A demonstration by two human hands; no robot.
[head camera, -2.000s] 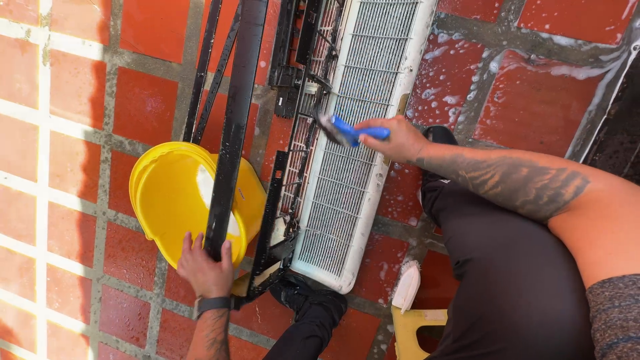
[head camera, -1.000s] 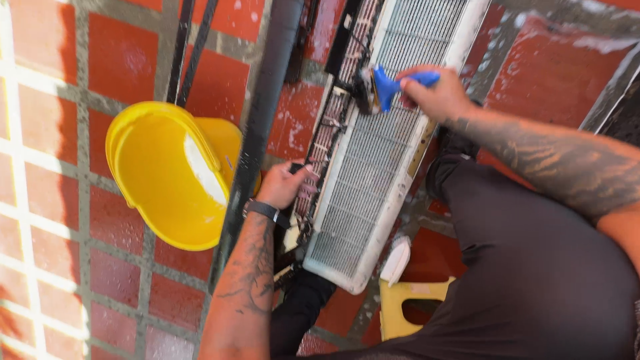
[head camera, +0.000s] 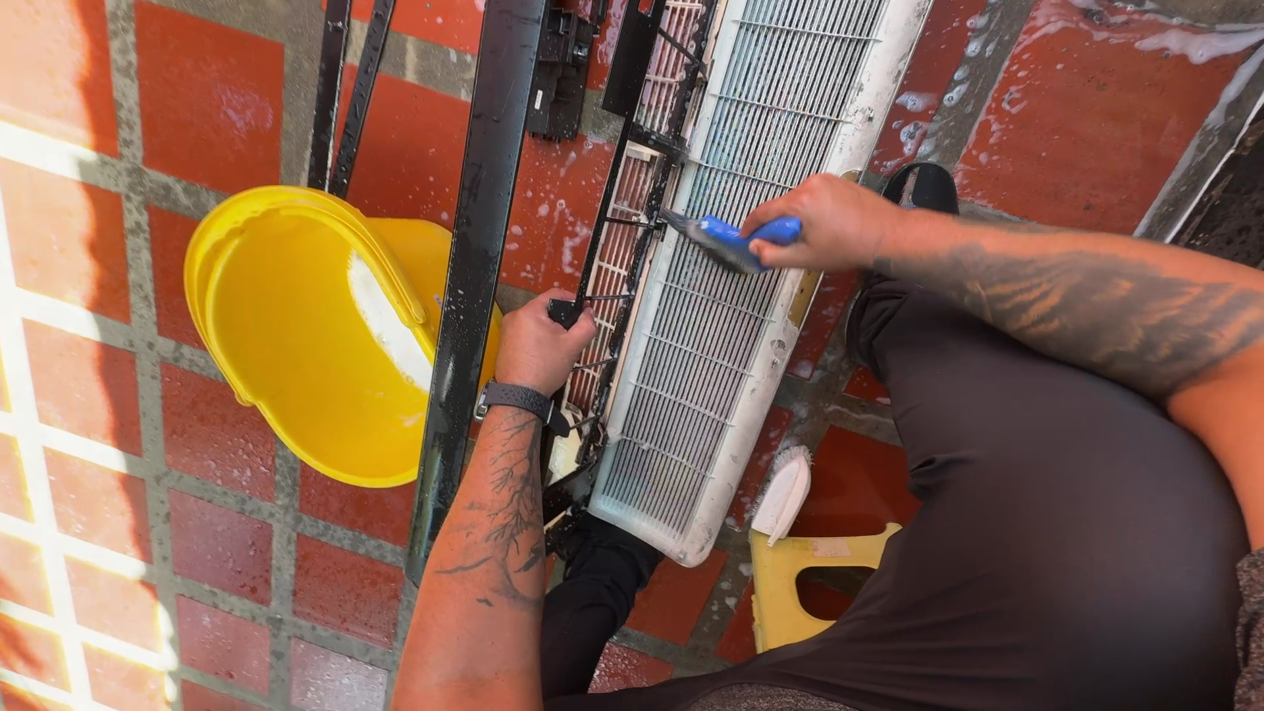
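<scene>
A long white plastic grille panel [head camera: 691,365], like an air conditioner's cover, lies slanted between the legs. My right hand [head camera: 825,225] grips a blue-handled brush [head camera: 736,240], whose blurred bristles are at the grille's left edge. Along that edge runs a black slatted frame [head camera: 617,237] with pinkish-white grating. My left hand [head camera: 548,344] pinches a black part of this frame, its fingertips partly hiding the held spot. Just left of that hand stretches a long dark bar [head camera: 484,197].
A yellow bucket [head camera: 306,346] lies tipped behind the dark bar. A white scrubbing brush [head camera: 785,494] rests against a yellow plastic stool [head camera: 825,563]. Wet, soapy red tiles [head camera: 1096,109] surround the parts. A black part [head camera: 568,69] lies near the top.
My left hand has let go of the long dark bar and moved right to the slatted frame. My right hand keeps the blue-handled brush over the grille.
</scene>
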